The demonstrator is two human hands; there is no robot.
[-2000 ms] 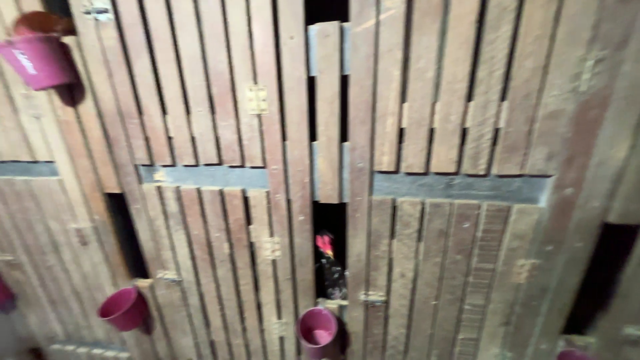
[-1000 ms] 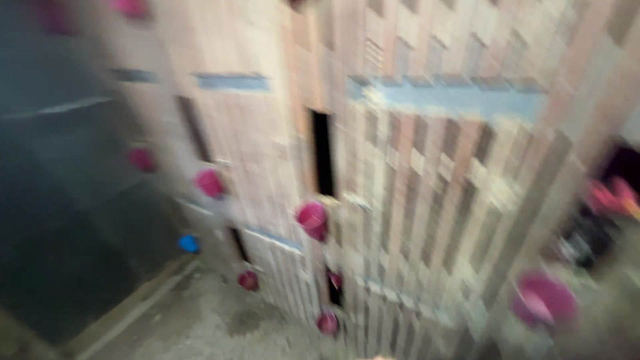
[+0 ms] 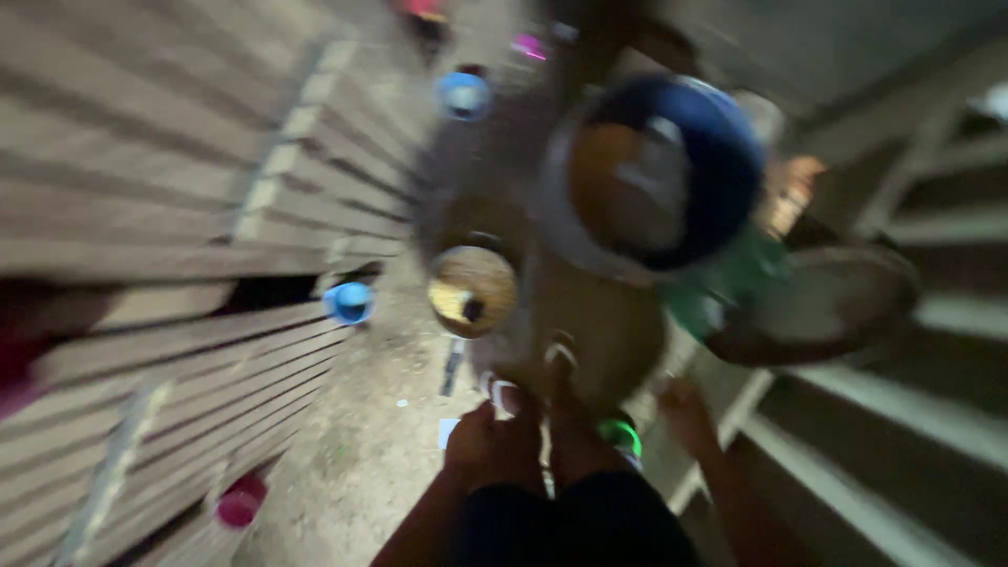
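Note:
My left hand [image 3: 472, 441] is low in the view, beside my legs, with a small pale rectangular thing [image 3: 448, 432] at its fingers; blur hides whether it is held. To the right of my legs is my right hand [image 3: 683, 405], blurred, with its grip unclear. Above the hands lies a round container [image 3: 472, 291] with grain-like yellow-brown contents and a dark lump in it. A large blue bucket [image 3: 720, 165] with brownish and pale contents stands at upper right. Beside it are a translucent green container [image 3: 720, 291] and a dark round basin [image 3: 827, 303]. A green-rimmed container [image 3: 622, 437] is near my right hand.
Slatted wooden partitions [image 3: 189, 189] line the left. Blue cups [image 3: 349, 303] [image 3: 463, 94] and a dark pink cup [image 3: 242, 502] are along them. Pale bars [image 3: 882, 409] run along the right. My sandalled feet [image 3: 504, 394] are on the dirt floor [image 3: 339, 472].
The view has swung from the slatted wall with its pink cups down to the floor. Both hands, the bucket and the grain container are now in view.

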